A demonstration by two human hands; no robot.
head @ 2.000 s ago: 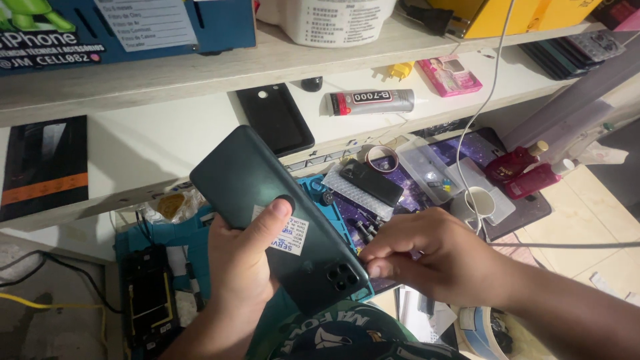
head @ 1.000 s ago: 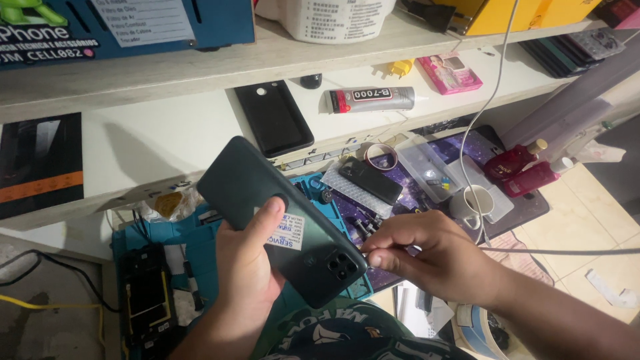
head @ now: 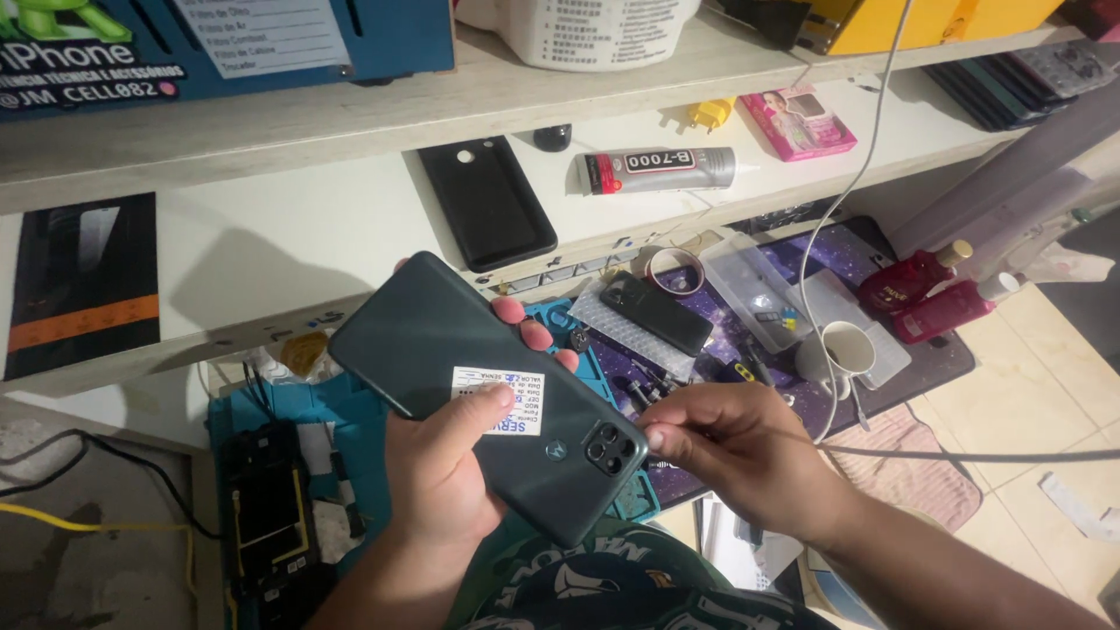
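A dark green Motorola smartphone [head: 516, 350] lies slantwise in my left hand [head: 455, 455], its back and camera block facing up. The thumb presses on a white paper label [head: 525, 402] with writing, stuck to the phone's back, and the fingertips curl round the far long edge. My right hand [head: 744, 446] is at the phone's edge beside the cameras, thumb and forefinger pinched together. Whether something small sits between those fingertips cannot be seen.
On the shelf [head: 289, 262] lie a black phone case [head: 490, 201], a B-7000 glue tube [head: 661, 169] and a pink box [head: 801, 122]. Below are a black phone [head: 656, 312], a white mug [head: 836, 350], red bottles [head: 954, 306] and an opened device [head: 271, 507]. A grey cable [head: 814, 254] hangs at right.
The phone has tilted in my left hand, so its back faces the camera more flatly than two seconds ago. My right hand stays at the phone's edge.
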